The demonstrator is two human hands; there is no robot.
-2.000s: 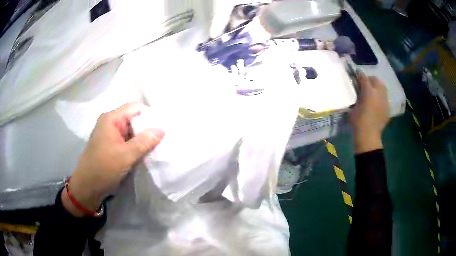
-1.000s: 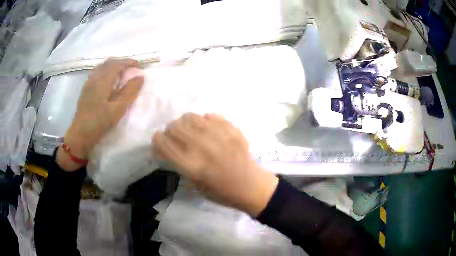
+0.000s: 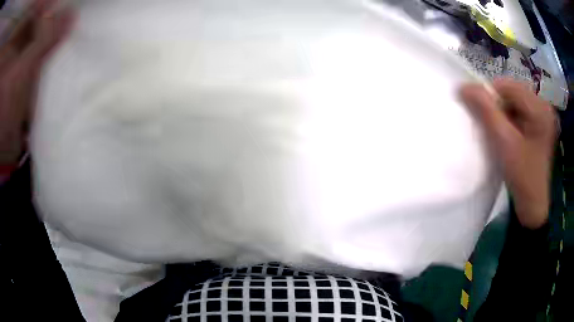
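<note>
A white garment piece is spread wide in front of me and fills most of the view; it is blurred. My left hand, blurred and cut off by the left edge, is at the cloth's upper left side; whether its fingers grip the cloth is hard to see. My right hand pinches the cloth's right edge between thumb and fingers. The cloth hides most of the table.
Part of the sewing machine shows at the top right, with ruler marks on the table edge. Black-and-white checked cloth covers my lap. White cloth hangs at lower left. Green floor with yellow-black tape lies at right.
The white cloth, bunched on the table one second ago, is now lifted and spread across the view. My hands have moved far apart. The checked lap cloth has come into view.
</note>
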